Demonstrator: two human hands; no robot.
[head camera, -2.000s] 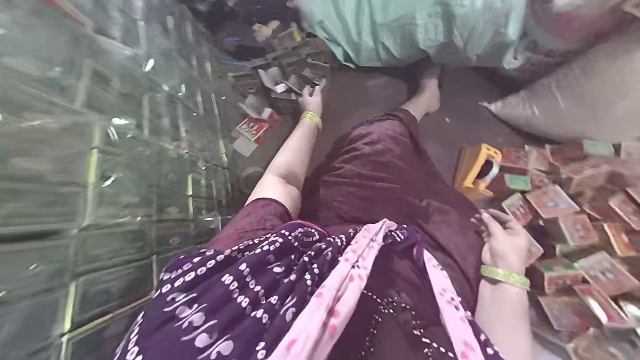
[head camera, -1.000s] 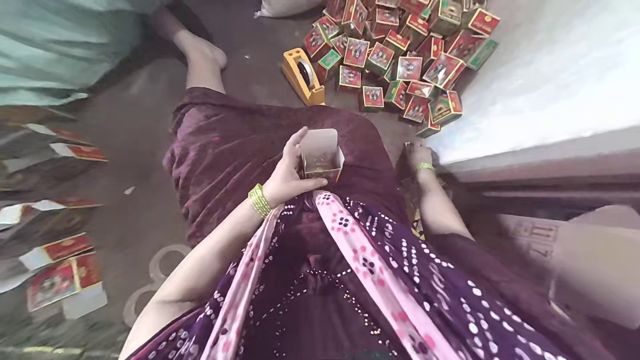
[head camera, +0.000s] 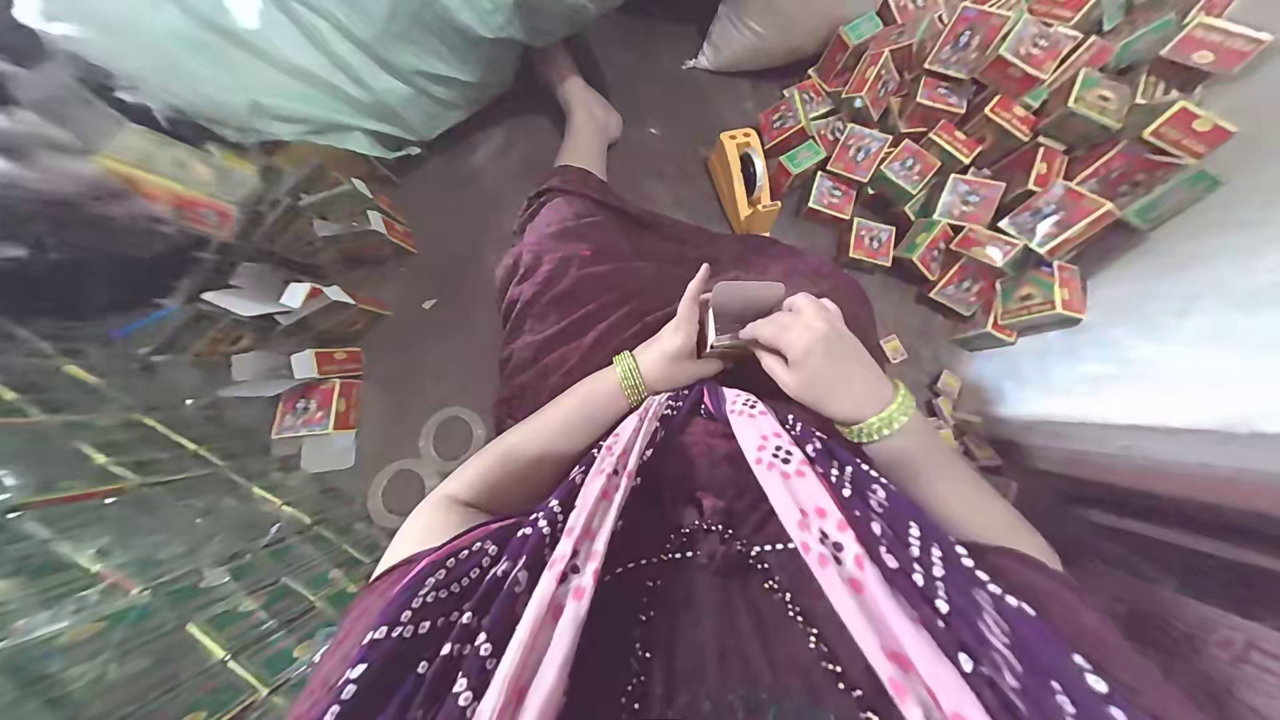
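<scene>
Above my lap, my left hand (head camera: 682, 345) grips a small cardboard box (head camera: 745, 300) from its left side, thumb underneath. The box's flap stands up, showing its plain grey inner side. My right hand (head camera: 820, 355) is at the box's right side, with its fingertips at the opening; whether they pinch anything small is hidden. A yellow tape dispenser (head camera: 742, 185) with a roll in it stands on the floor just beyond my knee.
Many printed red and green boxes (head camera: 968, 200) lie heaped at the upper right. Open-flapped boxes (head camera: 305, 408) and two tape rings (head camera: 452, 436) are on the floor at left. Wrapped stacks (head camera: 150, 520) fill the lower left. A green sack (head camera: 300, 70) and a pale sack (head camera: 770, 30) lie beyond.
My right hand has come from the floor at the right to the box's opening. My left hand still holds the box, as one second ago. Two seconds ago it reached among boxes at the left.
</scene>
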